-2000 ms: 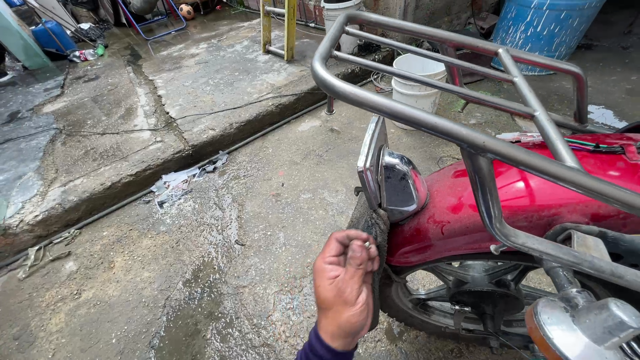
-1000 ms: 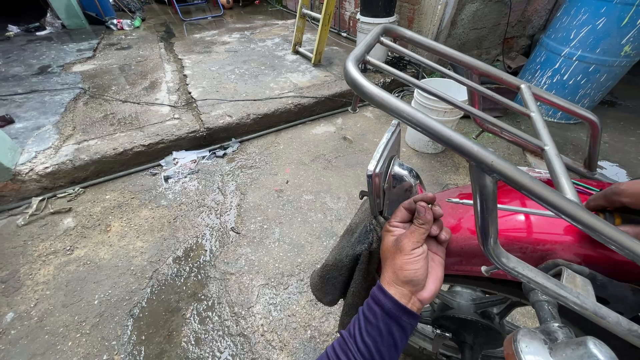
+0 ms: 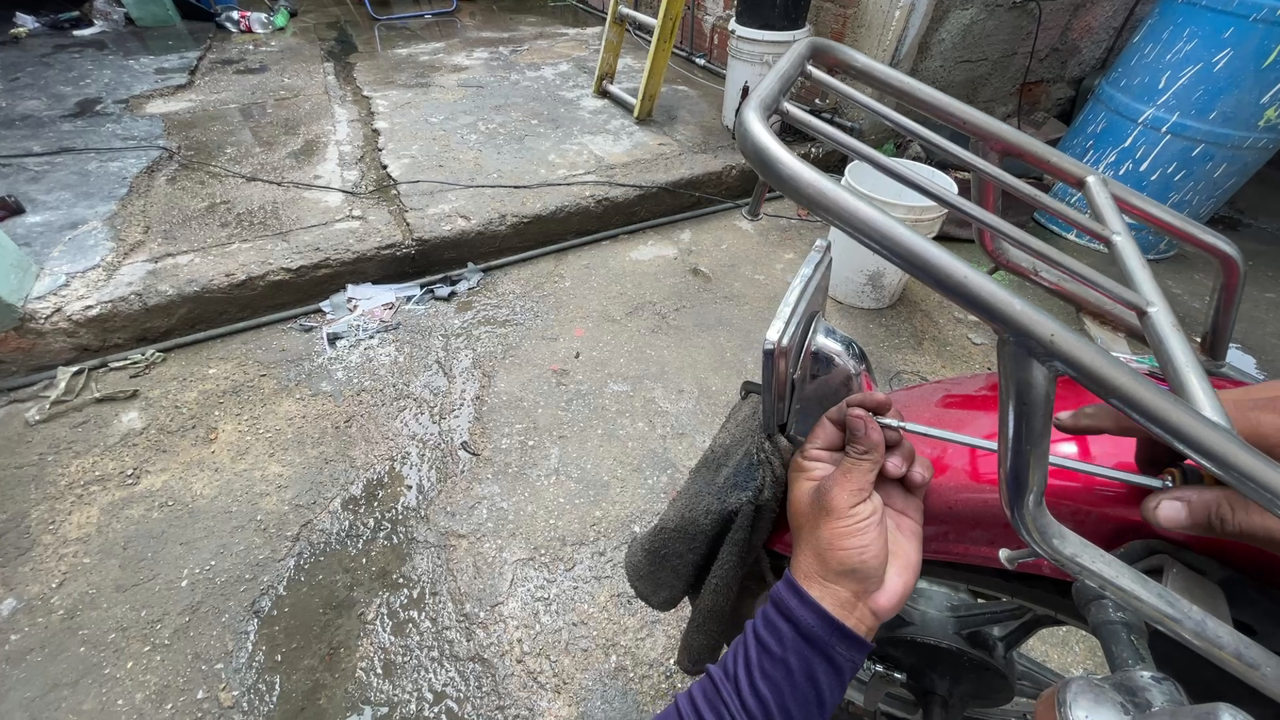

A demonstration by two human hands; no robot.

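Note:
My left hand (image 3: 862,500) is beside the chrome tail light housing (image 3: 832,368) of a red motorcycle, thumb and fingertips pinched together on a small piece too hidden to name. At these fingertips lies the tip of a long screwdriver (image 3: 1030,455). My right hand (image 3: 1225,460), at the right edge, grips its handle, mostly hidden behind the tubular metal rear rack (image 3: 1060,355). The shaft passes behind a rack upright, over the red rear fender (image 3: 960,490). A square plate or lens (image 3: 795,335), seen edge-on, stands at the housing's rear. A dark cloth (image 3: 710,530) hangs below it.
A white bucket (image 3: 880,255) stands behind the rack, with a blue drum (image 3: 1175,120) at the upper right. A raised concrete edge (image 3: 250,265) crosses the left, with scraps (image 3: 375,305) beside it. A yellow ladder (image 3: 655,60) stands on the slab.
My right hand, out of view two seconds ago, has come in from the right with the screwdriver. The screwdriver's tip has come to my left fingertips since one second ago.

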